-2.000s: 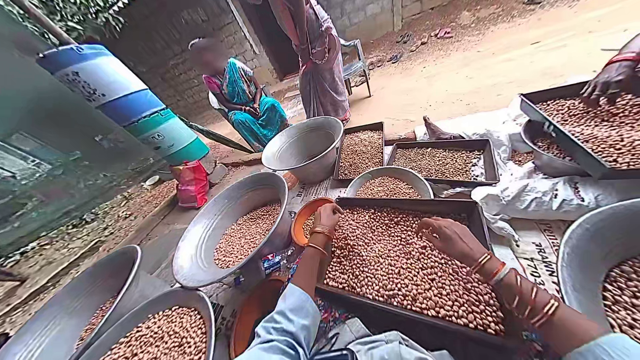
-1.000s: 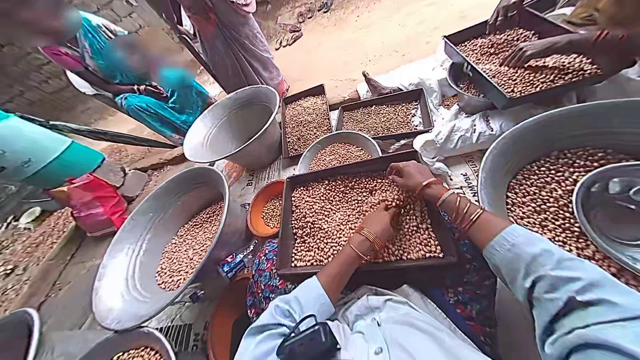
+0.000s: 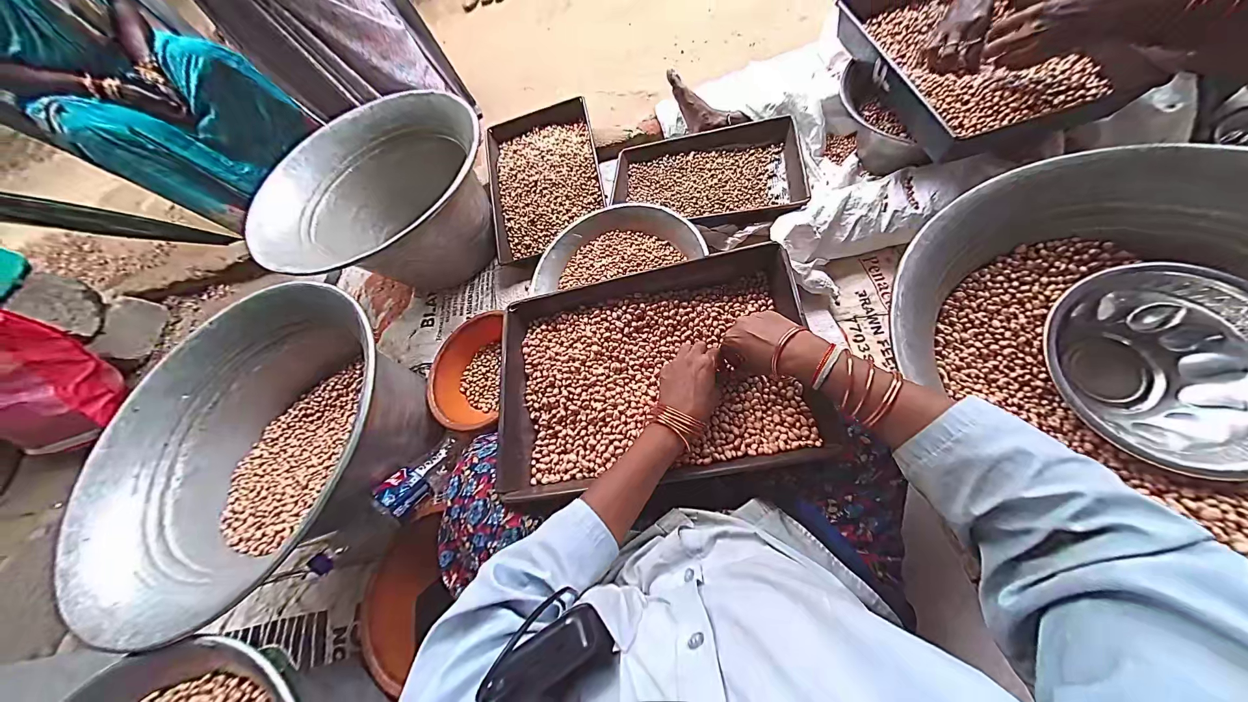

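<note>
A dark metal tray [image 3: 517, 390] full of pinkish-brown nuts or seeds [image 3: 604, 390] rests on my lap. My left hand [image 3: 690, 382] touches the nuts near the tray's middle, fingers bent. My right hand [image 3: 759, 343] is beside it at the right, fingertips down near the left hand's. Whether either hand holds any nuts is hidden by the fingers. Just left of the tray stands an orange bowl [image 3: 450, 375] with some paler nuts in it. Behind the tray is a round metal bowl [image 3: 570, 244] of nuts.
Large metal basins stand left [image 3: 127, 487], upper left [image 3: 390, 195] and right [image 3: 916, 244]; a steel bowl [image 3: 1121, 370] lies in the right one. Two more trays [image 3: 492, 195] [image 3: 799, 175] lie behind. A co-worker's hands [image 3: 960, 39] are over another tray [image 3: 936, 127]. A seated person [image 3: 175, 107] is upper left.
My left hand has moved from the orange bowl to the nuts in the tray. My two hands, apart at first, are now close together. The view has shifted.
</note>
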